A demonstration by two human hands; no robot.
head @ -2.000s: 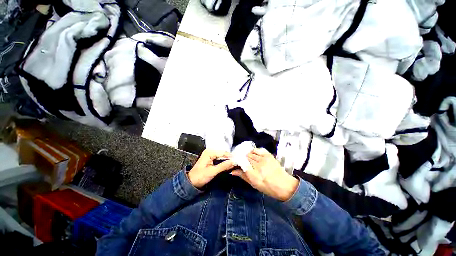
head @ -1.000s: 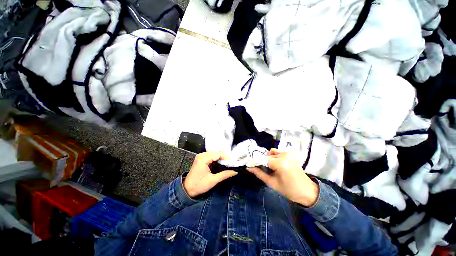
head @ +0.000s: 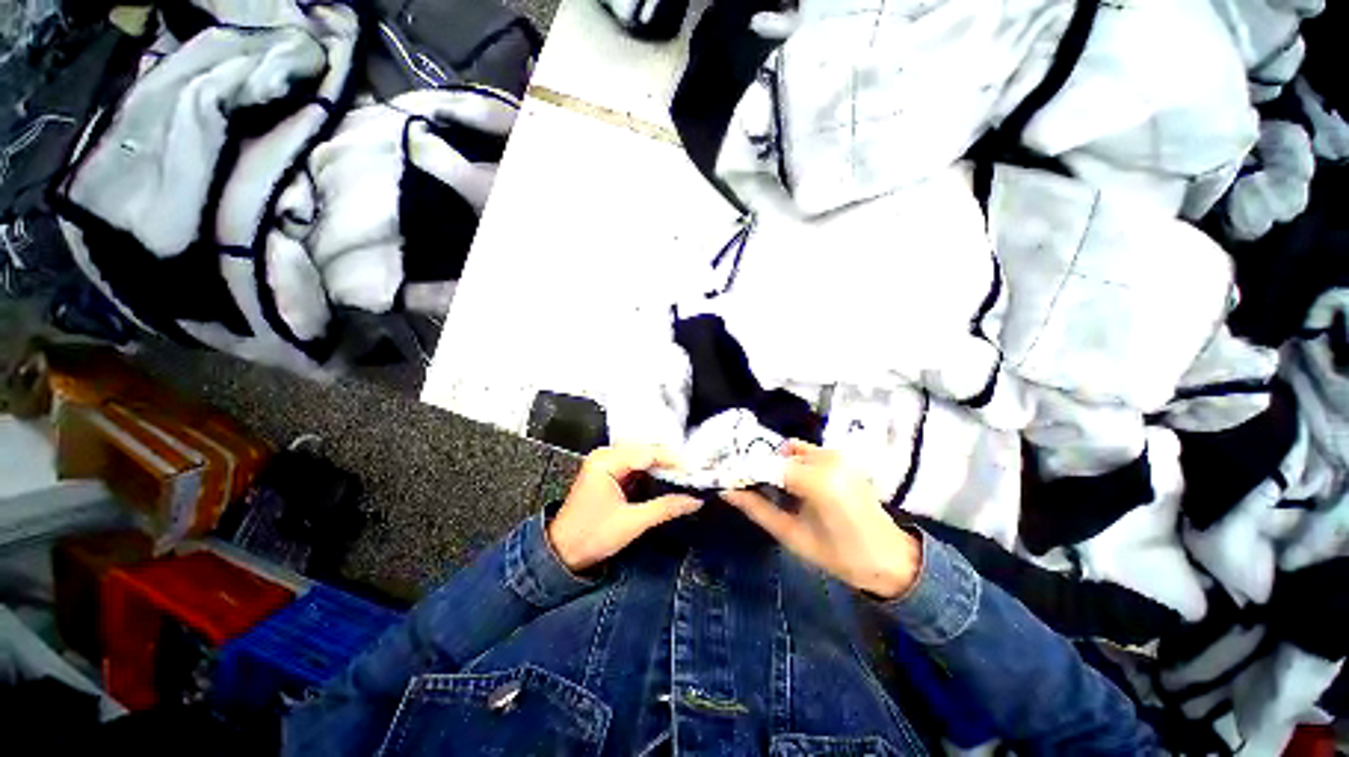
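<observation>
My left hand [head: 607, 510] and my right hand [head: 836, 518] hold a white fleece edge [head: 728, 447] between thumbs and fingers, close to my waist. A thin dark curved line shows on the fleece near my right fingertips. Dark cloth shows just under the held edge. The piece joins the white fleece-lined jacket [head: 873, 289] with black panels that spreads over the table. A black panel [head: 718, 370] lies just beyond my hands. No needle or thread can be made out.
The white table [head: 562, 252] has a small black block [head: 568, 420] at its near edge, left of my hands. More fleece-lined garments [head: 355, 222] lie at the left. A cardboard box [head: 141, 466], red crate [head: 178, 606] and blue crate [head: 296, 643] stand lower left.
The white piece was bunched between my fingers; it is now spread flatter between my two hands. My hands moved apart, then my right hand shifted slightly back left.
</observation>
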